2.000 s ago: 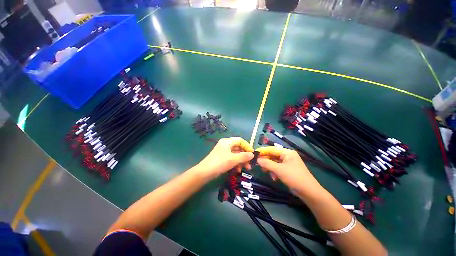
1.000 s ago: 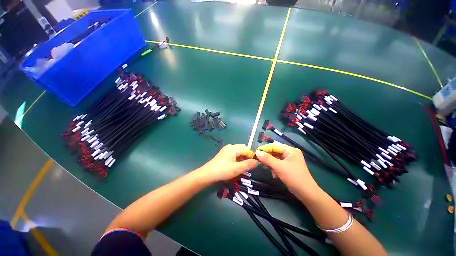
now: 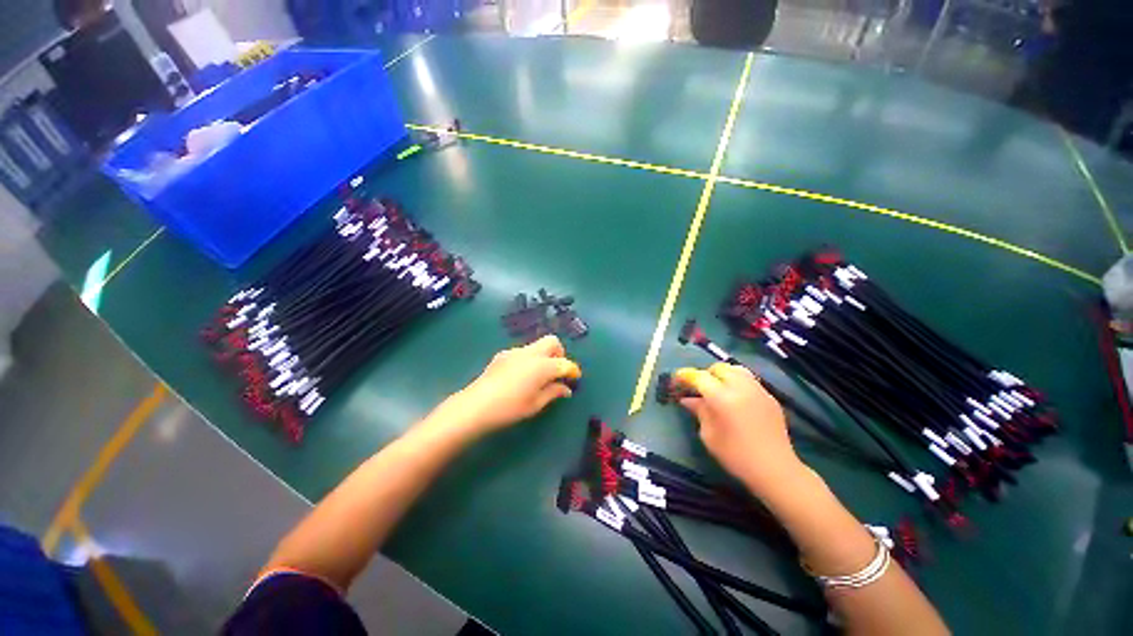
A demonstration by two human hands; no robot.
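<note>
My right hand point(image 3: 736, 416), with yellow finger cots, grips a dark connector point(image 3: 671, 388) at its fingertips; its cable is hidden behind the hand. My left hand point(image 3: 528, 383), also with yellow cots, is at the near edge of a heap of small dark clips point(image 3: 547, 316). Something small and dark shows under its fingertips; whether it is held cannot be told. Several crossed cables of the near harness pile point(image 3: 665, 559) lie below my hands, red and black ends toward the left. One more cable point(image 3: 820, 416) lies beside my right hand.
The left harness pile point(image 3: 342, 304) slants beside the blue bin point(image 3: 280, 162), which holds pale bags. The right harness pile point(image 3: 895, 354) lies at the right. A green-tipped item point(image 3: 411, 152) is near the bin. Yellow tape lines point(image 3: 713, 177) cross the green table.
My hands were together on a small dark part and have moved apart. The left has gone left to the clips; the right has shifted slightly right with the connector. The whole view has shifted a little.
</note>
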